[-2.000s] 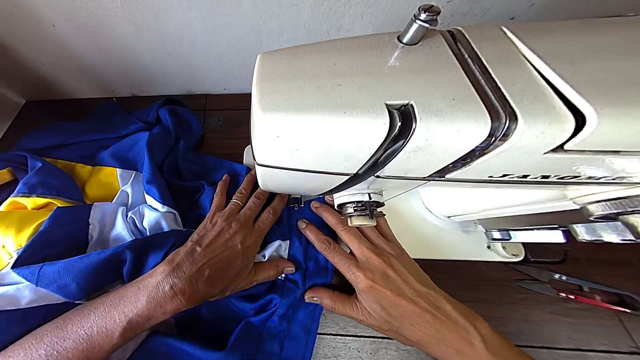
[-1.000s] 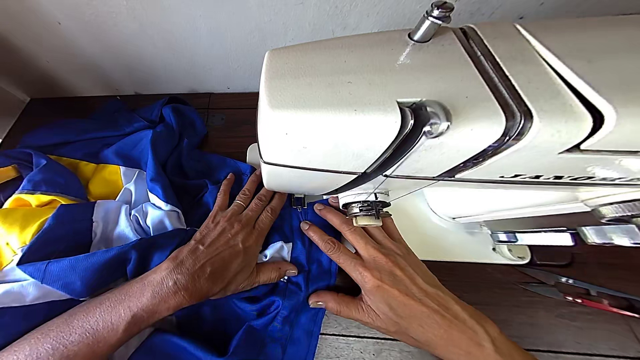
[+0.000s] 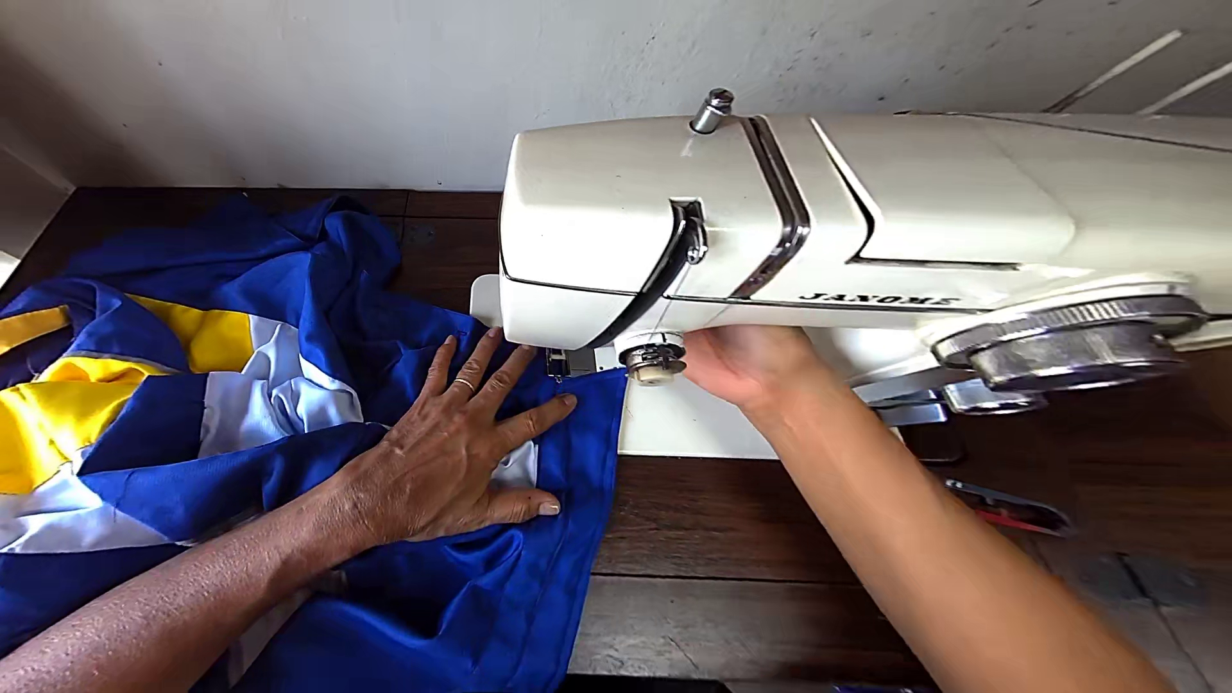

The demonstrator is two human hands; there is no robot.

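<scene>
Blue fabric with yellow and white panels (image 3: 279, 462) spreads over the left of the table, its right edge beside the presser foot (image 3: 557, 363) of a white Janome sewing machine (image 3: 597, 221). My left hand (image 3: 452, 433) lies flat on the fabric just left of and below the foot, fingers spread, a ring on one finger. Under the machine's arm, behind the thread tension dial (image 3: 653, 359), is my right hand (image 3: 741, 361); its fingers are hidden by the machine head, so what they touch does not show. The needle is too small to make out.
A large metal handwheel or dial (image 3: 1078, 332) sticks out at the machine's right front. Scissors or snips with a red part (image 3: 1011, 508) lie on the dark wooden table (image 3: 712, 520) at the right. A pale wall (image 3: 318, 96) stands behind the machine.
My right hand has left the fabric, where it lay flat right of the foot, and reached back under the machine's arm. My left hand stays on the fabric. The view has shifted right.
</scene>
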